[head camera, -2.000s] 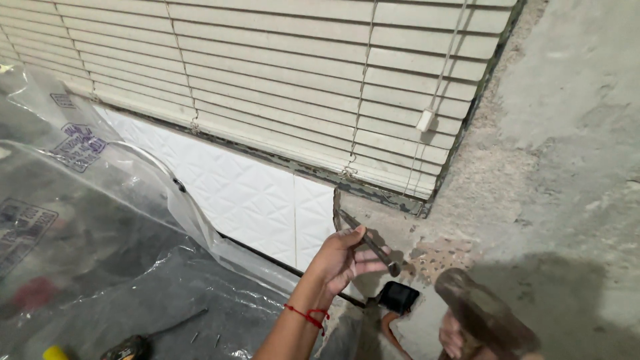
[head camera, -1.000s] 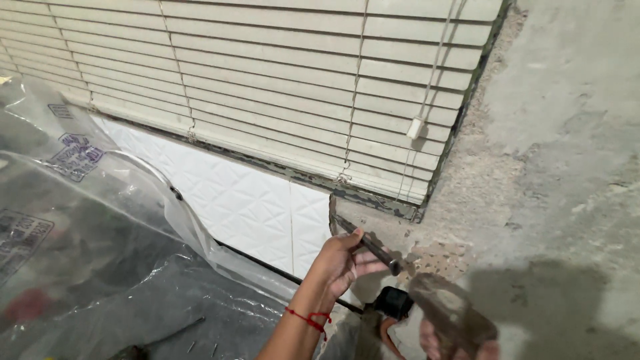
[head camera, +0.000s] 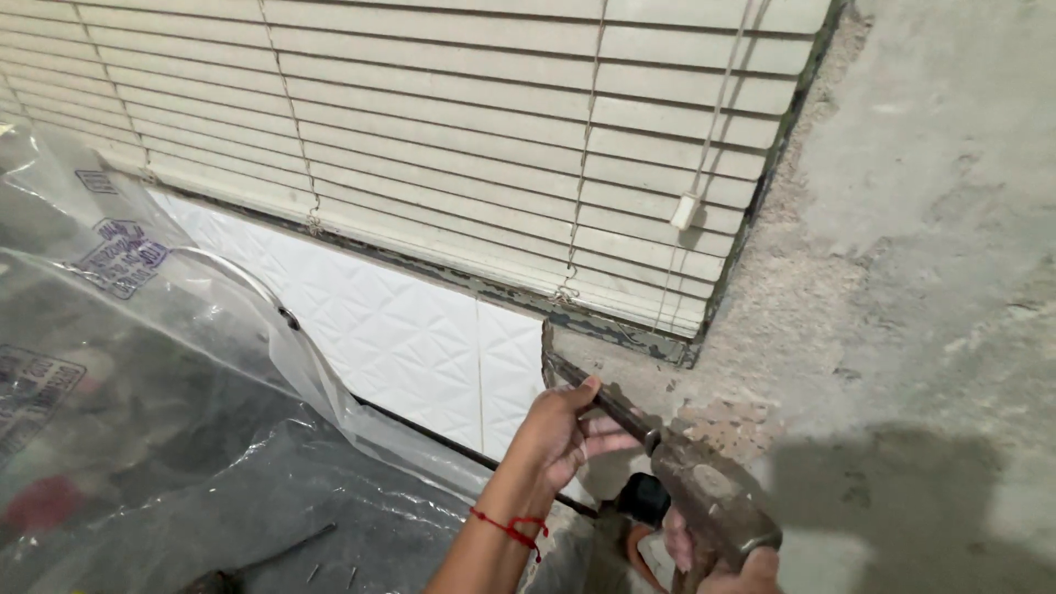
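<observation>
A metal chisel (head camera: 615, 408) is pinched in my left hand (head camera: 569, 433), its tip at the broken right edge of the white textured wall tiles (head camera: 396, 330). My right hand (head camera: 718, 565) grips a hammer (head camera: 714, 491), partly hidden at its handle; the hammer's head meets the chisel's struck end. Bare, chipped mortar (head camera: 730, 425) shows on the wall behind the tools. A red string bracelet (head camera: 511, 528) circles my left wrist.
White window blinds (head camera: 437, 124) hang above the tiles, with a cord pull (head camera: 684, 212). Clear plastic sheeting (head camera: 206, 462) covers the lower left. A black object (head camera: 643, 499) sits below my hands. Rough concrete wall (head camera: 932, 289) lies at right.
The hammer has moved up and left onto the chisel's end, from apart from it two seconds ago. My left hand keeps its hold on the chisel.
</observation>
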